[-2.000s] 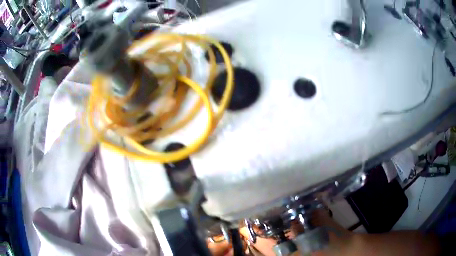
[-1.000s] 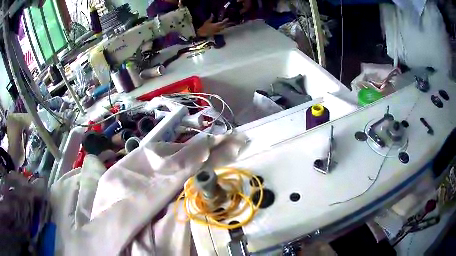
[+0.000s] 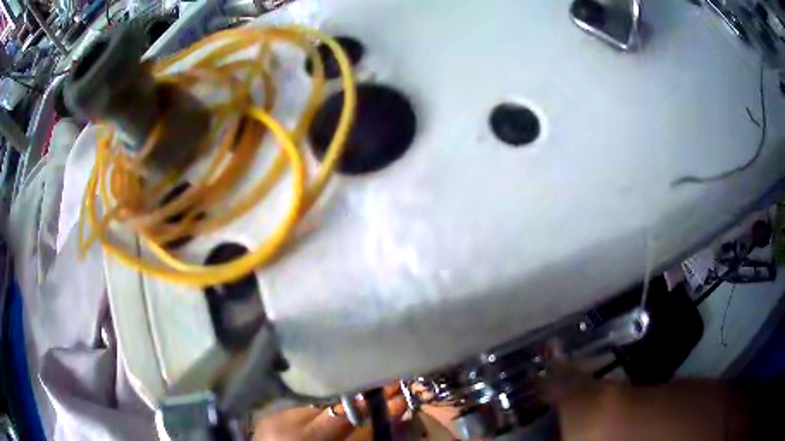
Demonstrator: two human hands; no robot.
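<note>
The white sewing machine head (image 3: pixel 465 207) fills most of the view, seen from above and very close. A yellow cord (image 3: pixel 297 172) lies in a loose coil around a grey post on its top. Metal guides and knobs (image 3: pixel 499 383) sit along its front. My left hand (image 3: pixel 297 424) shows in part at the bottom edge, behind metal parts. My right hand (image 3: pixel 581 392) is at the bottom right, blurred and partly covered by the knobs, with its forearm reaching right. The fingertips and anything they hold are hidden. Pale, slightly shiny cloth (image 3: pixel 82 383) lies folded at the left.
A dark flat object (image 3: pixel 667 340) lies right of the machine front, with small items near it on a pale surface. A loose dark thread (image 3: pixel 732 172) lies on the machine top. A wire guide (image 3: pixel 615 26) stands at the top. Blurred clutter fills the upper left.
The view has dropped from the wider workshop to close above the machine head. Both hands now show in part at the bottom. The yellow coil appears larger and farther left.
</note>
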